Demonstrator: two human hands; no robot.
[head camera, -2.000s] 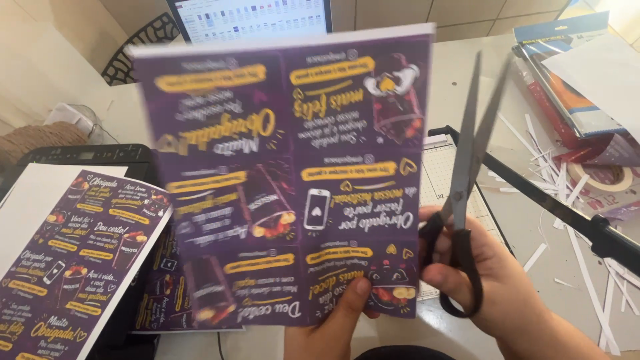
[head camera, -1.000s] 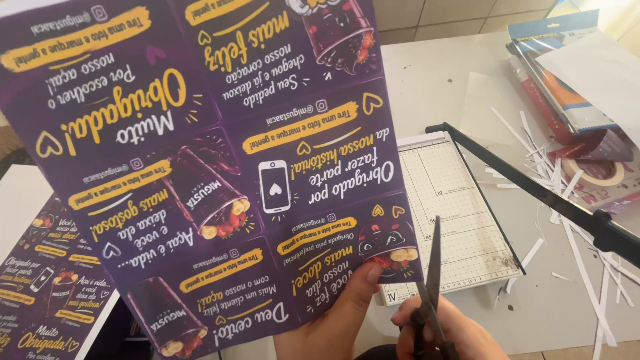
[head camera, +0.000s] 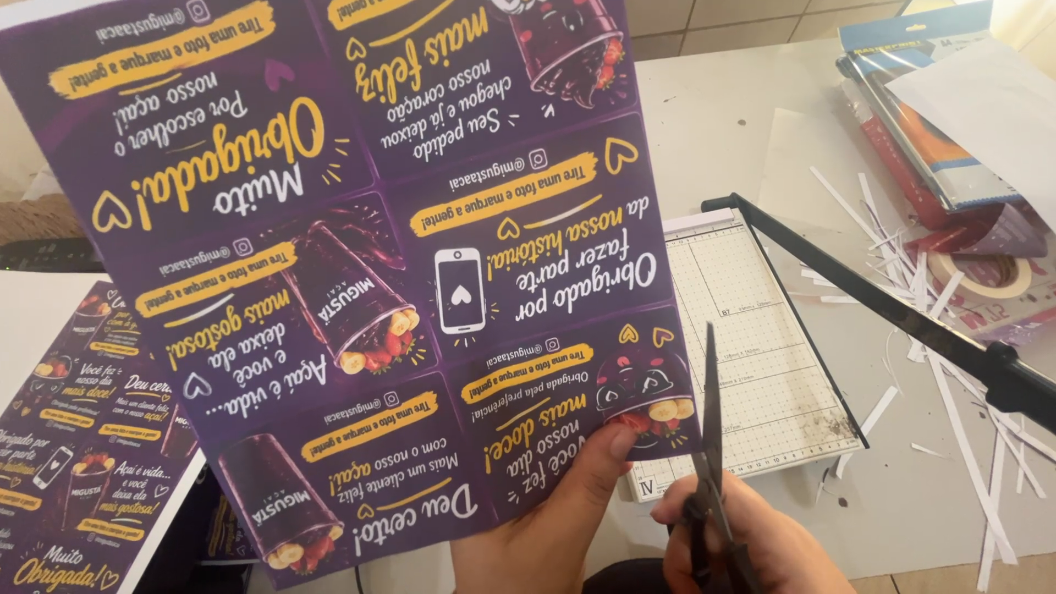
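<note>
A purple printed sheet of cards (head camera: 396, 272), upside down to the camera, fills the left and middle of the view. My left hand (head camera: 553, 520) grips its lower right corner, thumb on the printed face. Black-handled scissors (head camera: 711, 429) are in my right hand (head camera: 751, 536), blades pointing up and seemingly together, beside the sheet's right edge. Whether the blades touch the paper cannot be told. Behind them lies a paper trimmer (head camera: 742, 330) with a gridded white base and a raised black cutting arm (head camera: 874, 297).
More printed purple sheets (head camera: 74, 445) rest at the left. White paper strips (head camera: 965, 462) are scattered on the table (head camera: 709, 124) right of the trimmer. A roll of tape (head camera: 978, 272) and plastic packs (head camera: 916, 107) with a white sheet on top lie at the back right.
The held sheet has come closer and now covers more of the view; the laptop seen earlier is out of sight. The scissors, spread two seconds ago, are lower with their blades brought together.
</note>
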